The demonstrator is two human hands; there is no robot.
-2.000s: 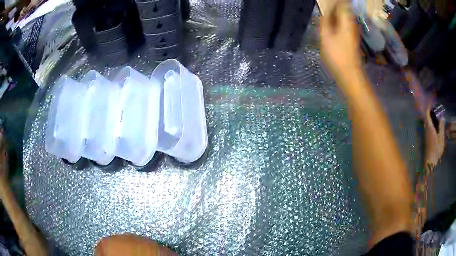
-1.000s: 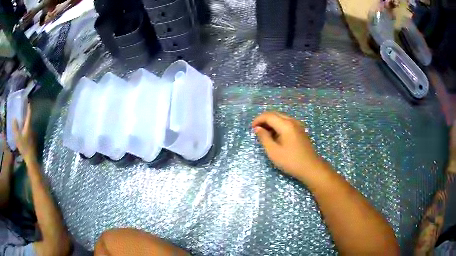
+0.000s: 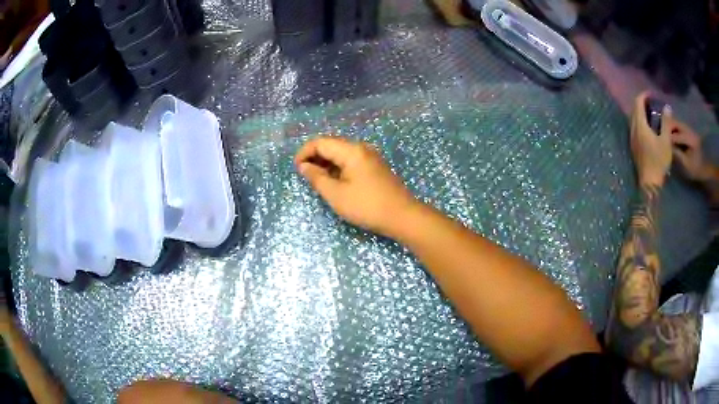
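Several frosted translucent oval containers (image 3: 197, 173) lean in a row at the left of the table, with dark rims or undersides showing along their lower ends. My right hand (image 3: 347, 180) is over the bubble wrap to the right of the row, apart from it. Its fingers are curled in and nothing shows in it. My left hand is not in view; only a bare skin-coloured limb part shows at the bottom edge.
Stacked small black pots (image 3: 148, 43) stand far left, tall black containers (image 3: 323, 20) at the far side. An oval part with pale rim (image 3: 530, 38) lies far right. Bubble wrap (image 3: 315, 316) covers the table. At right, a person's tattooed forearm (image 3: 637, 268) and hands hold something small and dark.
My right hand came back from the far right to the table's middle, then stayed curled there. The view has turned right, so the row sits further left and the tattooed arm shows more.
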